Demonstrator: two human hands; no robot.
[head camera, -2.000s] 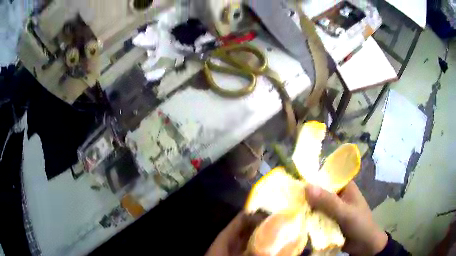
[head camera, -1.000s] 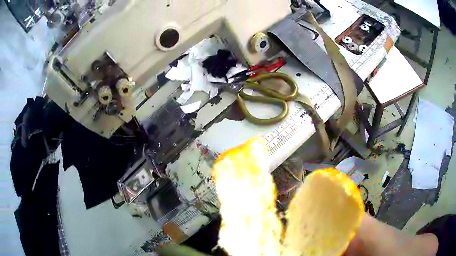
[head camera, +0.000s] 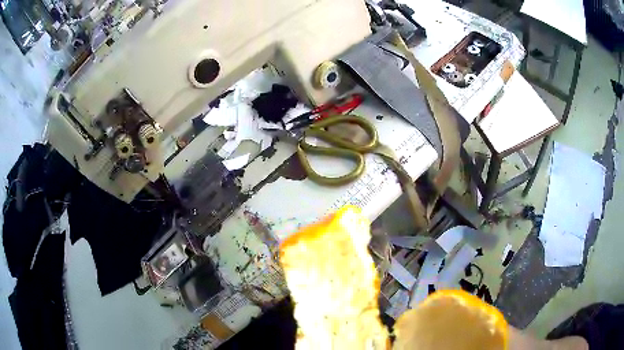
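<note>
An opened citrus peel (head camera: 334, 287), orange outside and pale inside, is large and close to the camera at the bottom centre. One flap stands upright and a rounded flap (head camera: 451, 325) is to its right. My right hand (head camera: 530, 340) shows only as a strip of skin behind the rounded flap, with a dark sleeve; it holds the peel, and its fingers are hidden. My left hand is out of the picture. Whether fruit remains in the peel is hidden below the frame.
A cream sewing machine (head camera: 239, 34) stands behind, with dark fabric (head camera: 120, 232) at its left. Yellow-green-handled shears (head camera: 335, 179) and red-handled snips (head camera: 339, 108) lie on the white table beside scraps (head camera: 236, 126). Grey (head camera: 393, 78) and tan strips (head camera: 448, 137) hang over the edge.
Two seconds ago both hands held the peel lower over my lap. The peel is now much nearer the camera, my left hand has left the picture, and less of my right hand shows.
</note>
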